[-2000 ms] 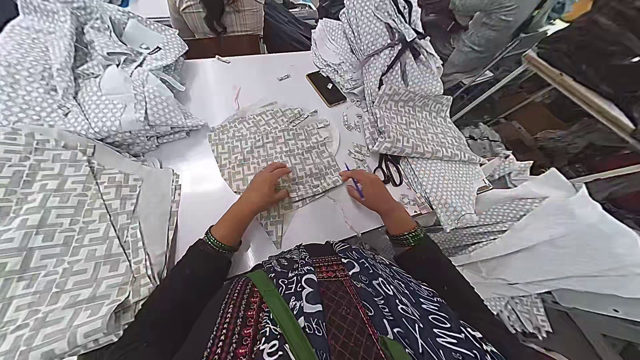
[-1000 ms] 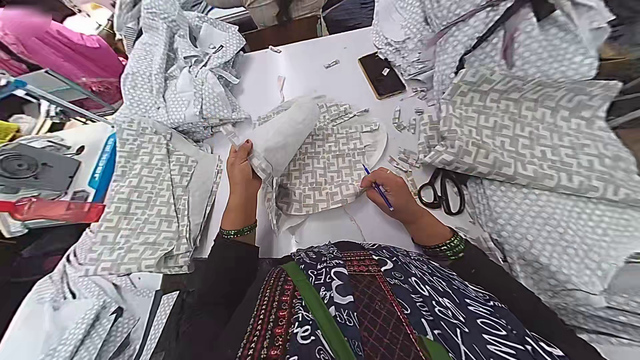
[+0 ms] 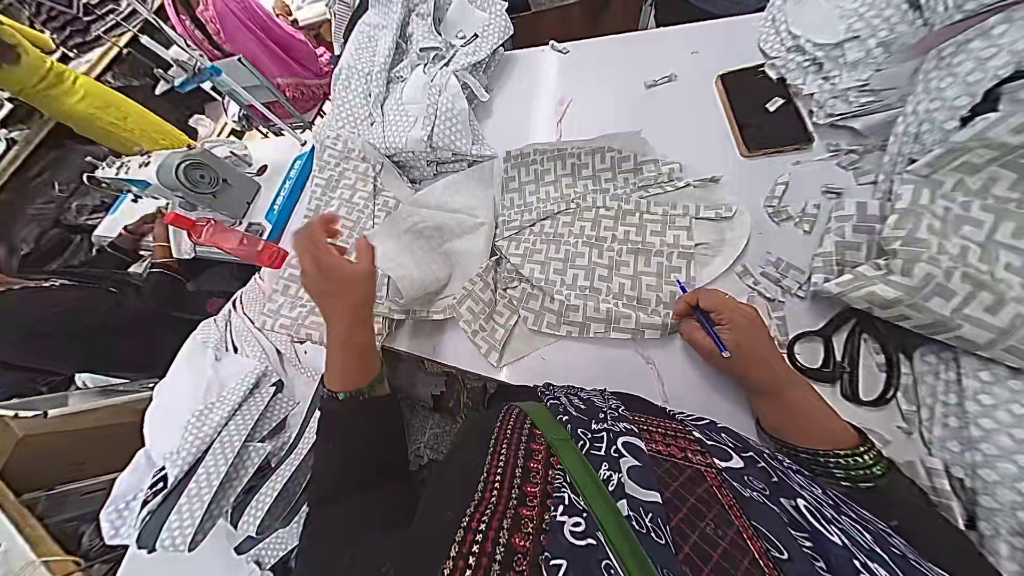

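Observation:
My left hand (image 3: 340, 276) is raised with its fingers apart, over the left pile of grey-and-white geometric fabric (image 3: 348, 176) and beside a folded-over piece showing its pale plain side (image 3: 440, 236). In my right hand (image 3: 732, 336) is a blue pen (image 3: 710, 330), its tip pointing up-left at the edge of the patterned fabric pieces (image 3: 600, 264) on the white table. A rounded pale template or layer (image 3: 726, 244) shows beneath their right side. Black-handled scissors (image 3: 848, 360) lie right of my right hand, their blades hidden under fabric.
A smartphone (image 3: 766, 112) lies near small fabric scraps (image 3: 772, 276). Dotted fabric heaps stand at the back (image 3: 432, 88) and right (image 3: 972, 424) of the white tabletop (image 3: 600, 76). To the left are a sewing machine (image 3: 200, 180), a red bottle (image 3: 228, 238) and another person's hand (image 3: 152, 236).
My left hand has let go of the fabric it lifted a second ago and moved left. That piece now lies folded over to the left. The view has swung left.

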